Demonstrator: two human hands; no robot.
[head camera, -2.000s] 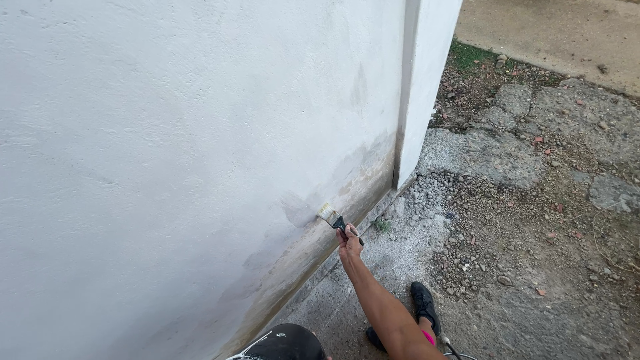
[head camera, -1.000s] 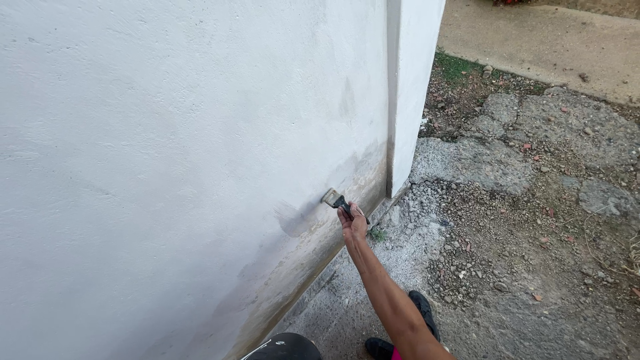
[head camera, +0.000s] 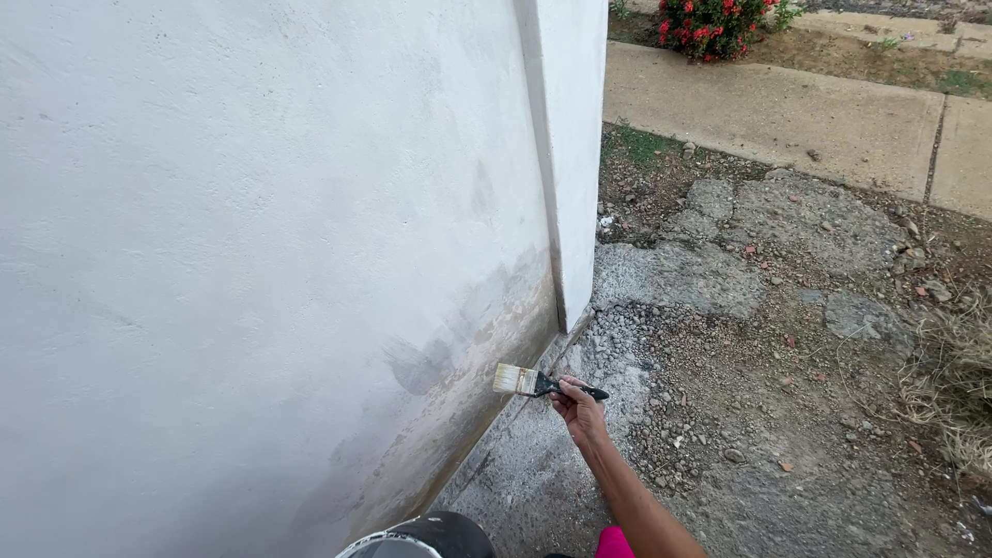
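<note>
My right hand (head camera: 577, 406) is closed around the black handle of a flat paintbrush (head camera: 517, 380). Its pale bristles point left, near the foot of a white plastered wall (head camera: 310, 194). Beside the bristles, the wall's lower part has a grey, wet-looking patch (head camera: 418, 364) and a bare brownish band (head camera: 496, 341) along the base. Whether the bristles touch the wall cannot be told. A dark bucket (head camera: 457, 535) with a paint-marked rim is partly in view at the bottom edge. My left hand is out of view.
A white pillar (head camera: 572, 155) juts out at the wall's right end. Broken concrete (head camera: 674, 275) and loose gravel (head camera: 721, 387) cover the ground on the right. Farther back lie a concrete walkway (head camera: 775, 116) and a red-flowered bush (head camera: 709, 27). Dry grass (head camera: 957, 380) lies at the right edge.
My right hand has drawn the brush down and right from the grey patch, where the bristles were earlier. The brush has turned to lie nearly level. The view has shifted to show more walkway.
</note>
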